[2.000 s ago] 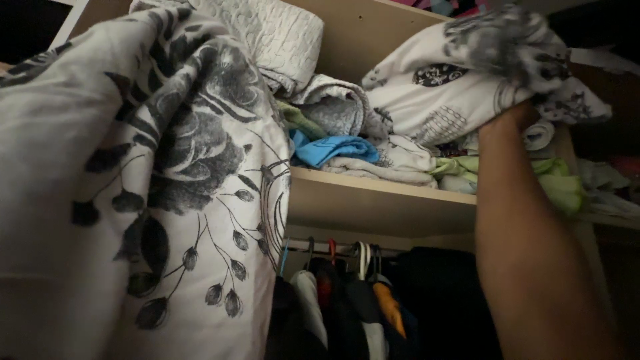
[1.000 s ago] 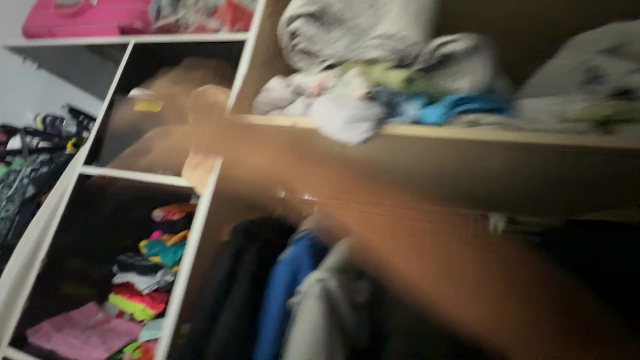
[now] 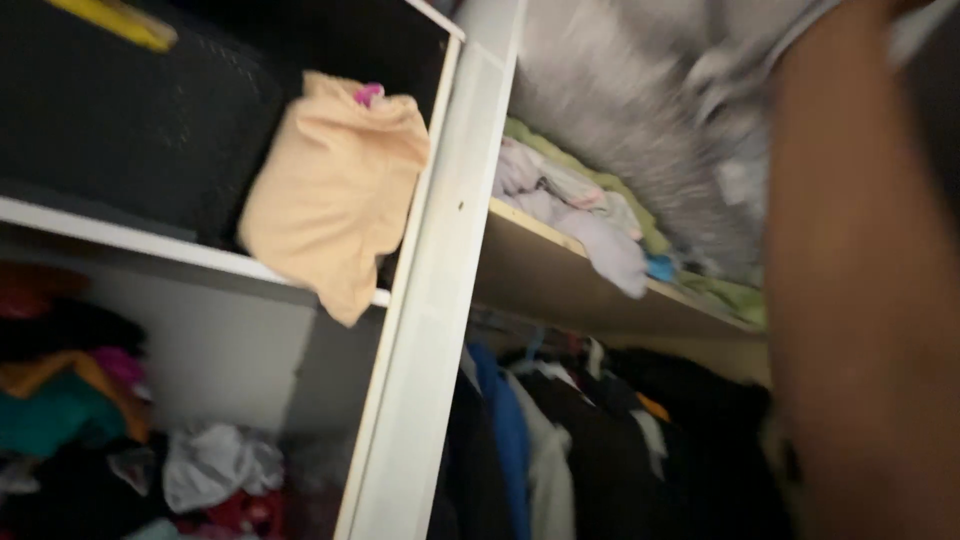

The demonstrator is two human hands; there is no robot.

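My right forearm rises along the right side of the head view, and the hand at its end is beyond the top edge. Gray fabric [image 3: 637,112], blurred, fills the upper right beside that arm, above the wooden shelf [image 3: 547,232]. On the shelf lie a lavender cloth [image 3: 607,244] drooping over the edge, a green cloth [image 3: 731,298] and a bit of blue cloth [image 3: 661,268]. My left hand is out of the frame. A peach cloth bundle [image 3: 337,187] sits in the dark compartment against the white divider, partly hanging over the shelf edge.
A white upright panel [image 3: 442,270] separates the two closet sections. Garments on hangers [image 3: 551,427] hang below the right shelf. Crumpled clothes [image 3: 221,465] are piled in the lower left compartment. A yellow object [image 3: 116,22] shows at the top left.
The view has swung a lot. One second ago a blurred arm reached left across the closet; now my right arm is raised at the right. The floral fabric seen two seconds ago is not recognizable.
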